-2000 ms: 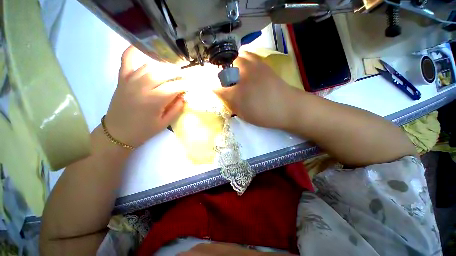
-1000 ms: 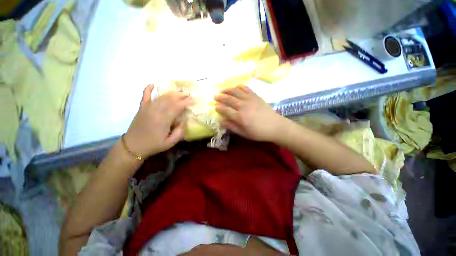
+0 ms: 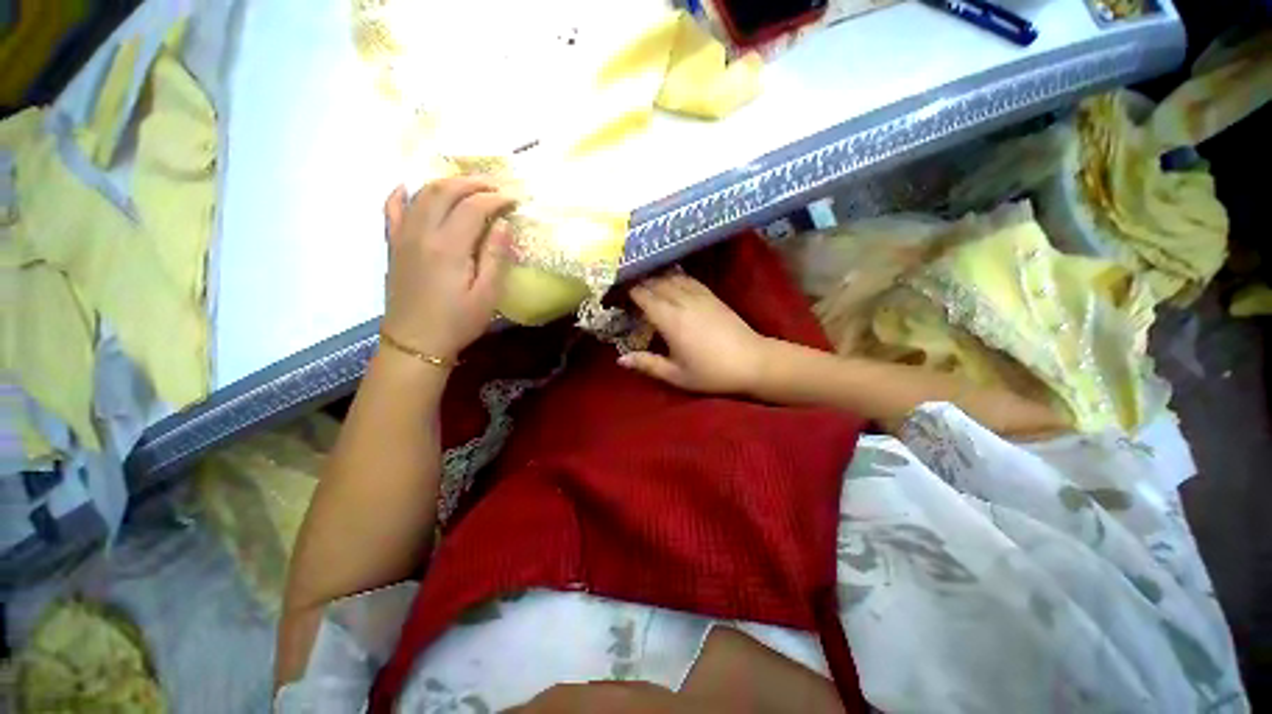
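Observation:
A yellow fabric panel (image 3: 541, 290) with lace trim (image 3: 555, 254) along it lies over the table's front edge, partly washed out by glare. My left hand (image 3: 449, 258) rests on the panel with curved fingers and holds it at the edge. My right hand (image 3: 698, 332) is below the table edge, over the red apron, its fingertips near the hanging lace end. Whether it grips the lace is not clear. More lace runs down the left side of the apron.
The ruler-edged white table (image 3: 781, 168) has another yellow piece (image 3: 712, 73) on it. A phone (image 3: 765, 14), dark blue snips (image 3: 988, 20) and a cut-off parts tray (image 3: 1120, 10) are at the back. Cut yellow pieces (image 3: 154, 223) lie left; a lace-trimmed heap (image 3: 1025, 307) is at right.
The view has tipped down and the machine has left the picture. The right hand has moved off the fabric to below the table edge. The left hand stays on the panel.

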